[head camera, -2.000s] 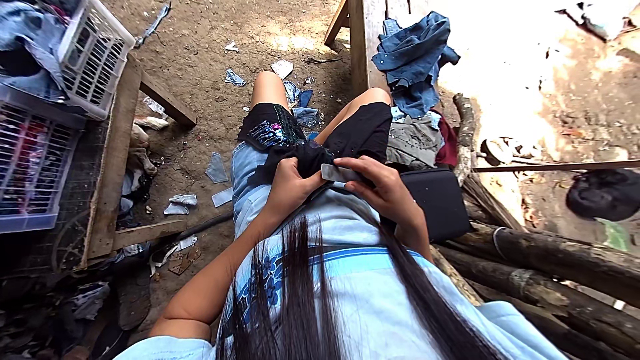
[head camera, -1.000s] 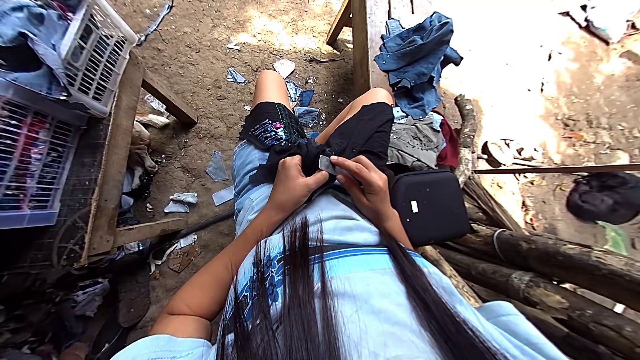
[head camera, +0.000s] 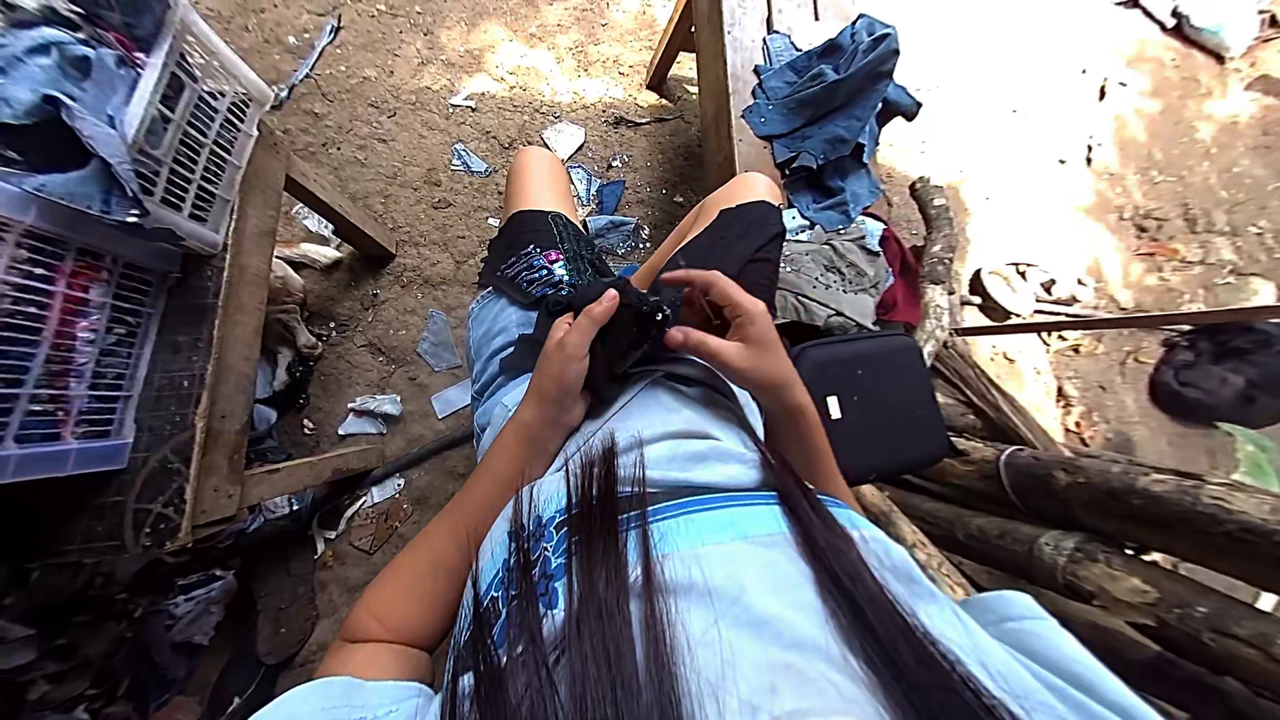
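Bunched black fabric (head camera: 622, 335) with small shiny beads or sequins lies over my lap. My left hand (head camera: 572, 365) grips it, thumb on top. Just right of it, my right hand (head camera: 728, 325) has its fingers spread and bent beside the beaded edge; whether a fine thread or needle is between them cannot be told. A patch of colourful sequins (head camera: 540, 270) shows on black cloth over my thigh. A black zip case (head camera: 872, 405) sits by my right forearm.
Plastic crates (head camera: 195, 130) of clothes stand at left on a wooden frame (head camera: 235, 350). Blue denim (head camera: 825, 110) hangs over a wooden bench (head camera: 735, 100). Logs (head camera: 1120, 500) lie at right. Cloth scraps (head camera: 438, 340) litter the dirt floor; an animal lies under the frame.
My right hand has moved off the fabric and its fingers have spread. A small greyish flat piece in its fingers earlier no longer shows there. My left hand still holds the black fabric.
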